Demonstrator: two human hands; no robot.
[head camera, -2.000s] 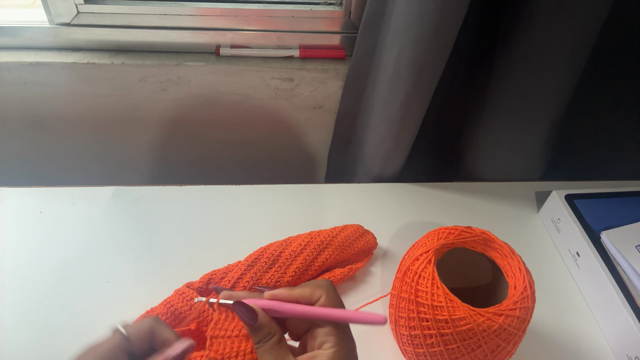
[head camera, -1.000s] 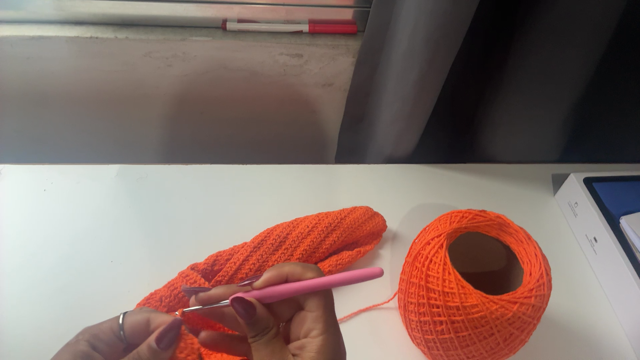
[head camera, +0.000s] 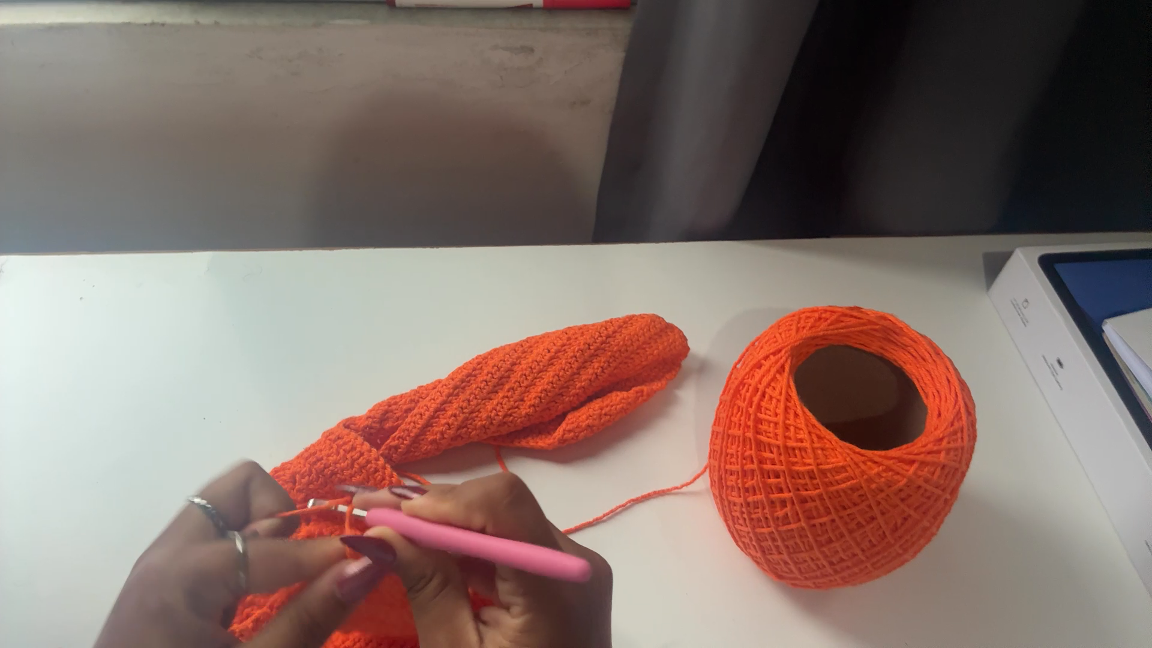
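My right hand (head camera: 504, 558) holds a crochet hook with a pink handle (head camera: 477, 544), its metal tip pointing left with orange yarn around it. Beside it my left hand (head camera: 243, 567), wearing rings, pinches the near end of the orange crocheted piece (head camera: 531, 387), partly hidden under both hands. The rolled or folded far part of that piece lies on the white table, slanting up to the right. A strand of yarn (head camera: 637, 498) runs from behind my right hand to the large ball of orange yarn (head camera: 841, 504), which has a hollow core.
At the right edge lies a white box (head camera: 1062, 378) with a dark blue top and papers on it. A grey wall (head camera: 270, 135) and a dark curtain (head camera: 702, 117) stand behind the white table (head camera: 135, 360). A red and white pen (head camera: 513, 4) shows at the top edge.
The hook's handle now slopes down to the right; one second ago it sloped up to the right. My fingers have closed in around the hook's tip. The view has tilted downward.
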